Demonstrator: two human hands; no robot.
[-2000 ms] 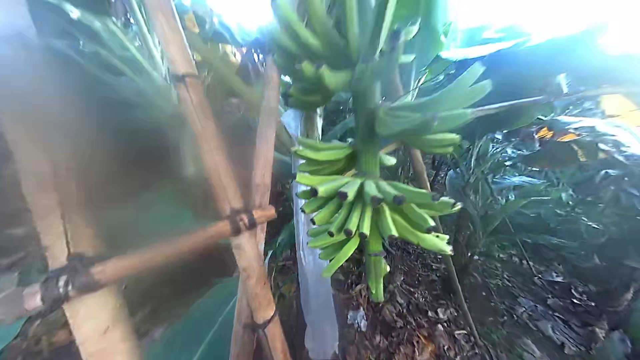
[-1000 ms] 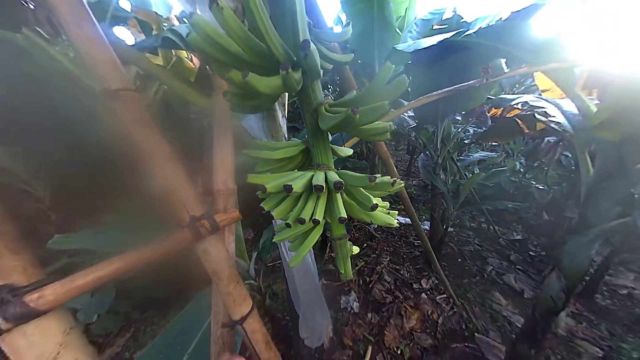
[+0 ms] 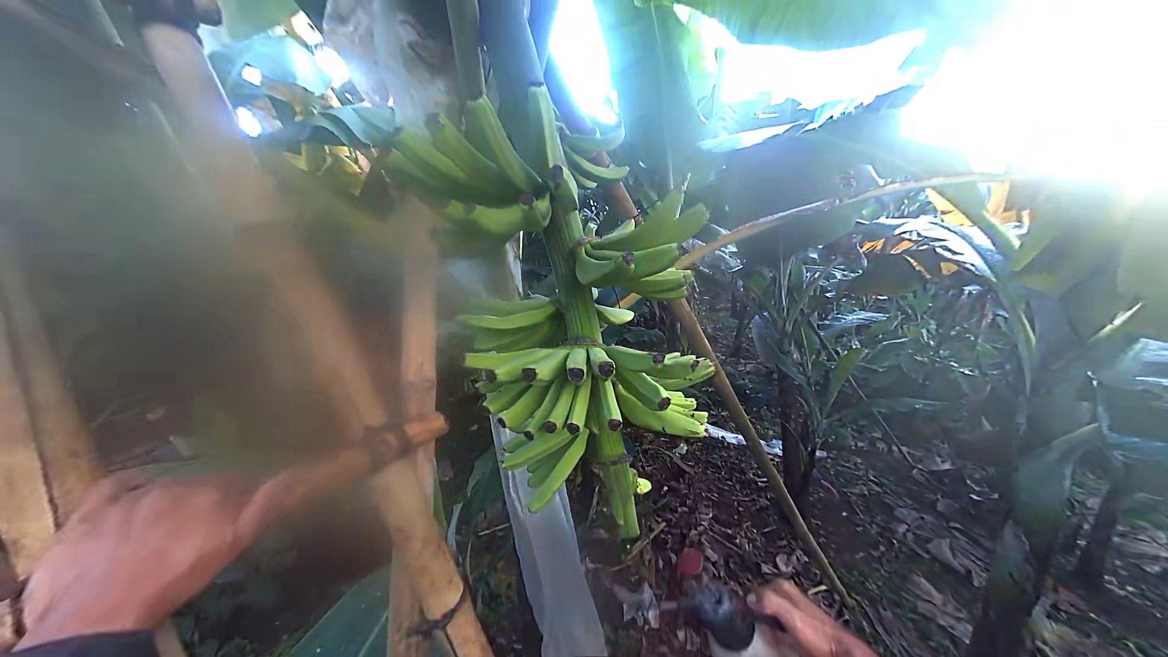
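Note:
A bunch of green bananas (image 3: 584,392) hangs on its thick green stalk (image 3: 573,301) in the middle of the view. On the left, my left hand (image 3: 146,538) is wrapped over a horizontal bamboo crosspiece (image 3: 347,461) that is lashed to upright bamboo poles. At the bottom right, my right hand (image 3: 808,620) holds a spray bottle (image 3: 725,625) with a dark head and a pale body, partly cut off by the frame edge. A blurred small red disc (image 3: 690,561) shows just above the bottle's head.
A bamboo pole (image 3: 429,566) slants just left of the bunch, tied to others. A translucent plastic sleeve (image 3: 552,566) hangs behind the stalk. A thin pole (image 3: 730,401) leans behind the bunch. Banana plants and leaf litter (image 3: 876,547) lie to the right.
My left hand has come into view on the bamboo crosspiece, and my right hand has appeared at the bottom with the spray bottle.

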